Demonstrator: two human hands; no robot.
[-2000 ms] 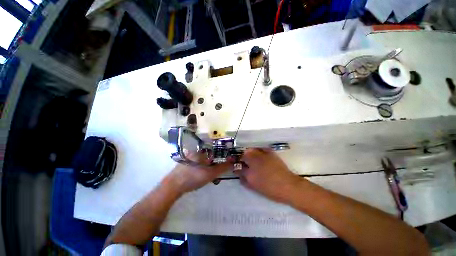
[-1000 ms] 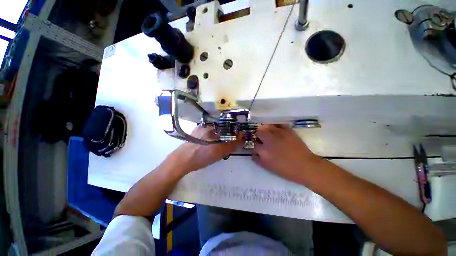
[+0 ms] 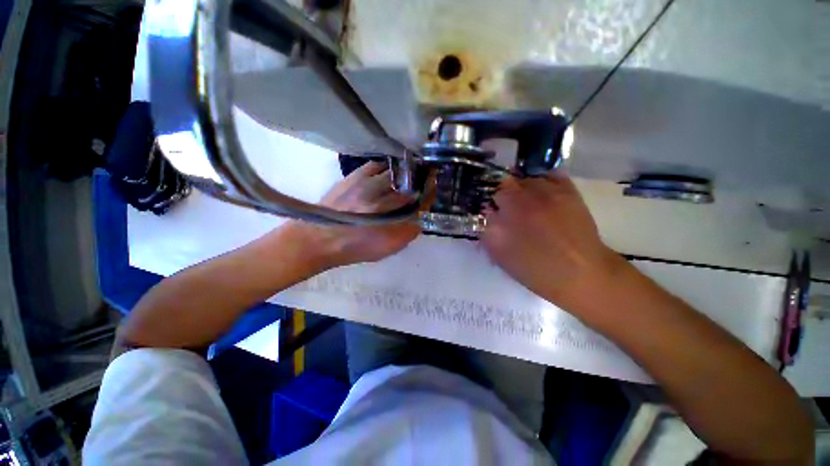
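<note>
My left hand [image 3: 364, 223] is bent at the needle area, left of the thread tension assembly [image 3: 455, 182]. A small dark patch [image 3: 357, 164], perhaps the black workpiece, shows just beyond its fingers. My right hand [image 3: 546, 227] is curled close on the right side of the tension assembly. The fingertips of both hands are partly hidden by the metal parts, so what they hold is unclear. The presser foot and needle are hidden. A large bright metal loop [image 3: 196, 118] arches over the upper left.
Rounded black pieces [image 3: 146, 164] lie at the table's left, by a blue bin [image 3: 114, 237]. Snips [image 3: 794, 314] with pink-red handles lie at the right. A thread [image 3: 623, 62] runs down to the machine head. The printed ruler scale [image 3: 455, 309] lies along the front edge.
The view has moved much closer to the machine head, and the bobbin winder has left the picture. Both hands stay at the needle area. The black stack and snips remain lying on the table.
</note>
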